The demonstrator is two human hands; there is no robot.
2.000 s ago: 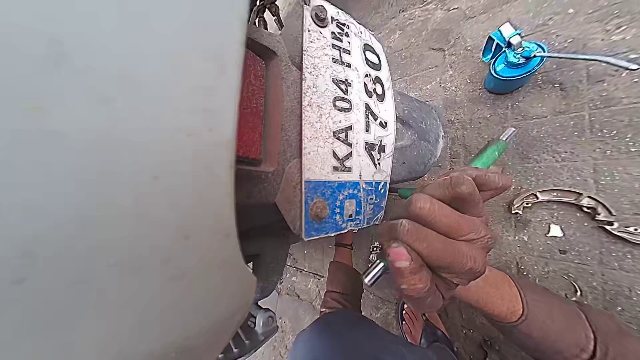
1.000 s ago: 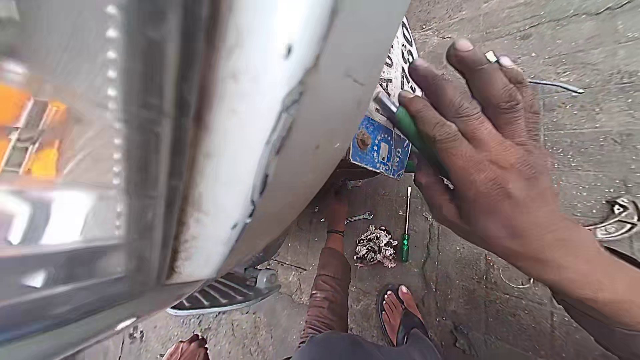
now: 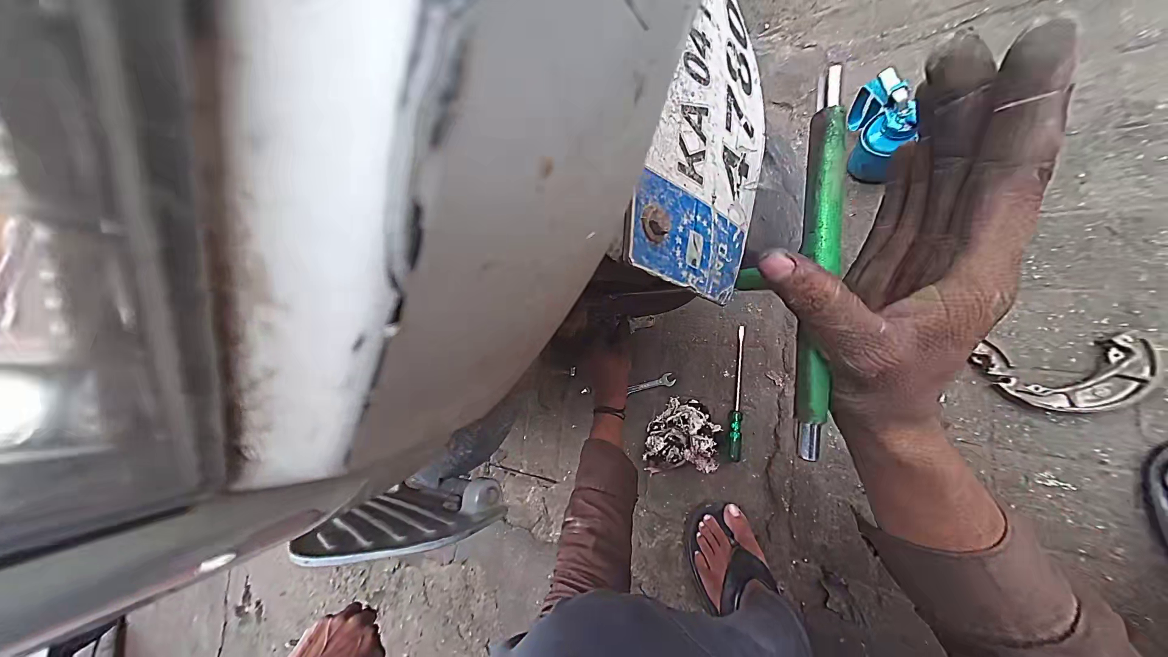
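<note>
A green T-handle socket wrench (image 3: 824, 210) reaches from beside a scooter's number plate (image 3: 698, 182), its shaft passing behind the plate's lower corner. My right hand (image 3: 931, 228) is spread beside the wrench's crossbar, fingers extended and thumb lying against the bar where it meets the shaft. Low under the scooter's grey body panel (image 3: 511, 210) my left hand (image 3: 602, 351) reaches in; its fingers are in shadow, so what it touches is hidden. Near that wrist an open-end spanner (image 3: 652, 384) lies on the ground.
On the pavement are a crumpled rag (image 3: 683, 435), a green-handled screwdriver (image 3: 737, 392), brake shoes (image 3: 1077, 388) and a blue oil can (image 3: 881, 141). A black footrest (image 3: 397, 525) juts out at lower left. My sandalled foot (image 3: 730, 557) is below the rag.
My right hand was closed around the wrench's crossbar two seconds ago; now its fingers are spread off it. The crossbar has turned. The view has shifted toward the scooter's side.
</note>
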